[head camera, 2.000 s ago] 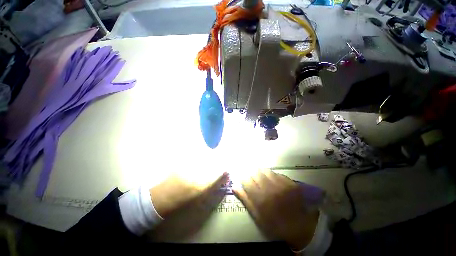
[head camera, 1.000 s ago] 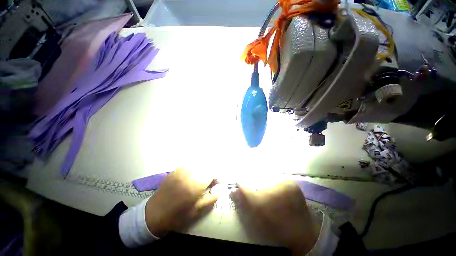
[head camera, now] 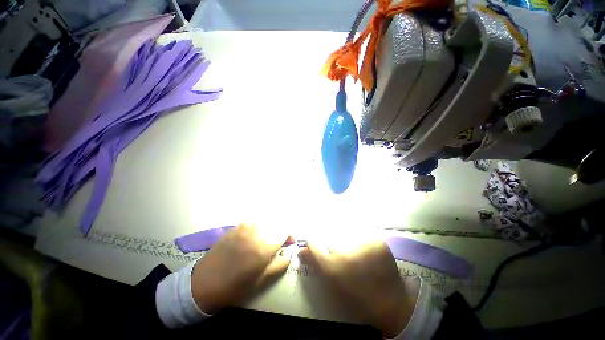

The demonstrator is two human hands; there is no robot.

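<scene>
A purple fabric strip (head camera: 430, 257) lies across the table's front, passing under both hands, with one end out to the left and the other to the right. My left hand (head camera: 240, 269) pinches it near the middle with bent fingers. My right hand (head camera: 358, 279) holds it just beside, fingertips close to the left ones. Glare and the fingers hide most of the strip between the hands. The sewing machine head (head camera: 424, 86) stands behind and to the right, apart from the hands.
A heap of purple strips (head camera: 126, 113) lies at the left on pinkish cloth (head camera: 79, 109). A blue teardrop-shaped bulb (head camera: 339, 153) hangs by an orange cloth tie (head camera: 345, 61). A printed fabric bundle (head camera: 509, 199) and a black cord (head camera: 499, 273) lie right. A grey-blue trough (head camera: 278, 14) is behind.
Since the first frame the view has shifted, with the machine now farther right. The strip's left end has come into view beside my left hand. Over the last second the hands have barely moved.
</scene>
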